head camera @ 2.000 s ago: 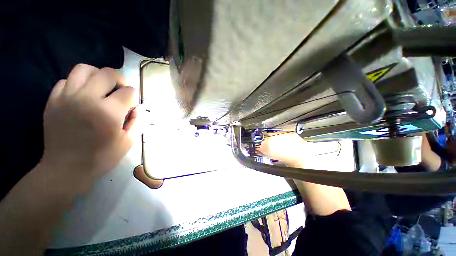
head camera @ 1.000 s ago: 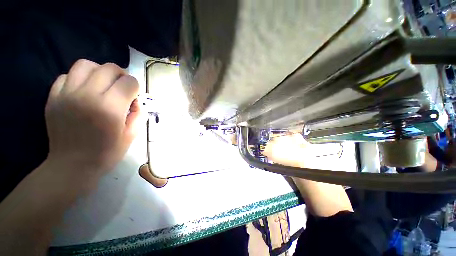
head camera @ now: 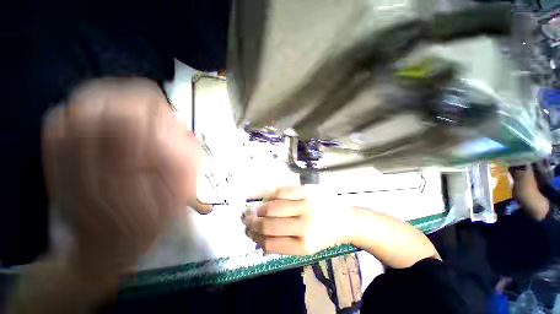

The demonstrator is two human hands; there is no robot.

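Observation:
The cream machine head (head camera: 319,67) hangs over the pale machine bed (head camera: 368,182), blurred by motion. The presser foot and needle area (head camera: 307,153) is glaring and unclear. My left hand (head camera: 123,165) is large and heavily blurred over the left end of the bed, its fingers seemingly curled; whether it holds anything is unclear. My right hand (head camera: 285,224) lies low over the white table in front of the bed, fingers bent side by side and pointing left. Small dark marks show at its fingertips, but no held thing can be made out.
The green ruler edge (head camera: 215,276) runs along the table front. Black cloth or clothing (head camera: 92,43) fills the upper left. A clear plastic box (head camera: 482,190) stands at the table's right end. Another person's forearm (head camera: 533,193) shows beyond it.
My right hand has come out from behind the needle area, toward the table's front edge and left. My left hand has moved slightly right. The machine head looks shifted and blurred.

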